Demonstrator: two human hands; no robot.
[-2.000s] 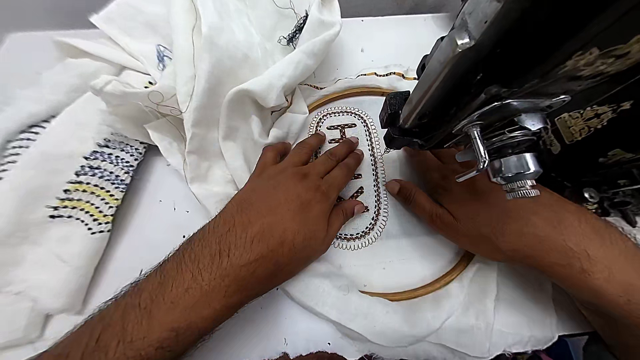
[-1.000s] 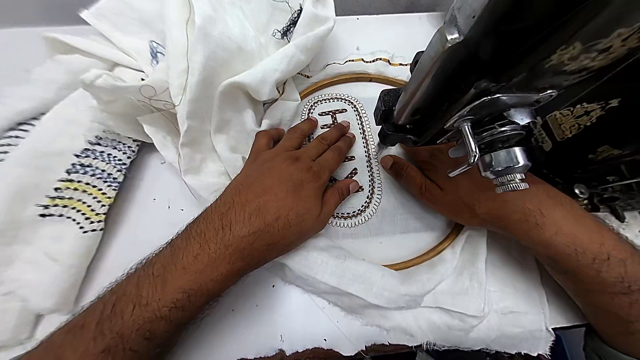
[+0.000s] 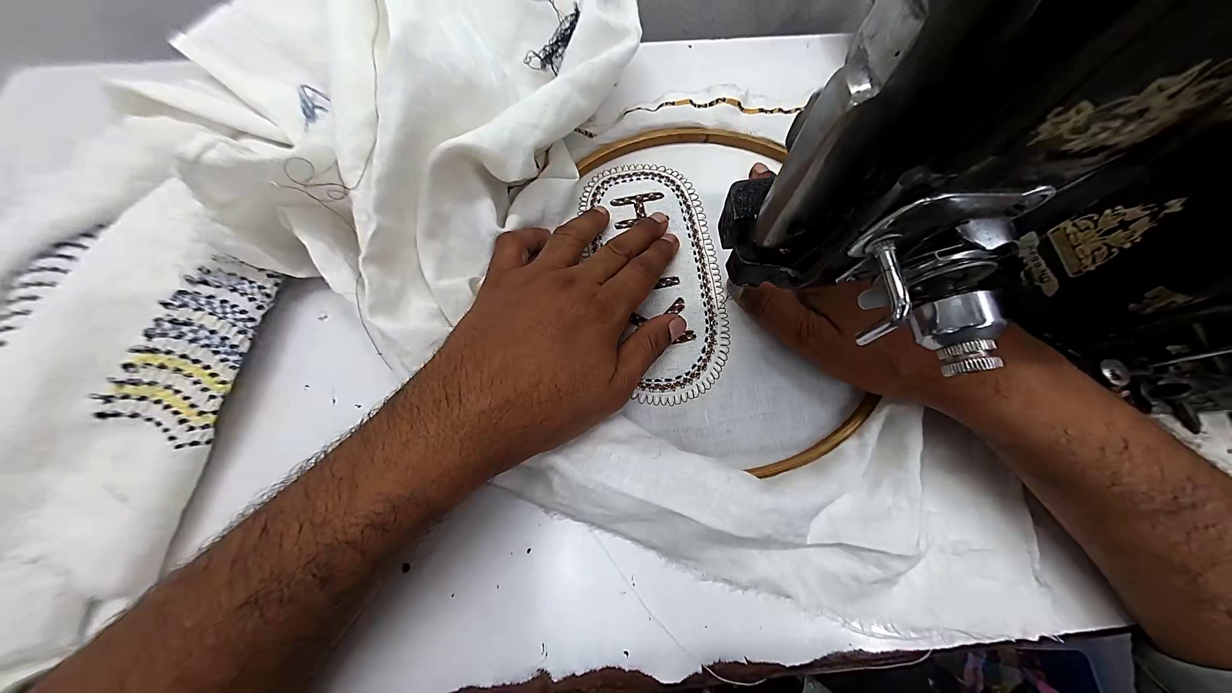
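Note:
White cloth (image 3: 770,404) is stretched in a wooden embroidery hoop (image 3: 693,137) under the head of a black sewing machine (image 3: 962,106). An oval border (image 3: 714,289) of looped and dark stitching surrounds embroidered characters. My left hand (image 3: 568,327) lies flat with spread fingers over the oval's left side, partly covering the characters. My right hand (image 3: 847,337) rests on the cloth right of the oval, partly hidden behind the machine head and its metal thread tension knob (image 3: 962,327). Its thumb points at the oval's edge, close to the presser area; the needle is not visible.
Bunched white cloth (image 3: 462,125) with loose threads lies against the hoop's upper left. Another piece with yellow, blue and black stitch rows (image 3: 183,356) spreads at far left. The white table's (image 3: 500,597) ragged front edge runs along the bottom, and a patterned trim strip (image 3: 712,102) lies behind the hoop.
The hoop and embroidered oval have shifted a little relative to the machine head, with both hands staying on the cloth. The view has moved slightly.

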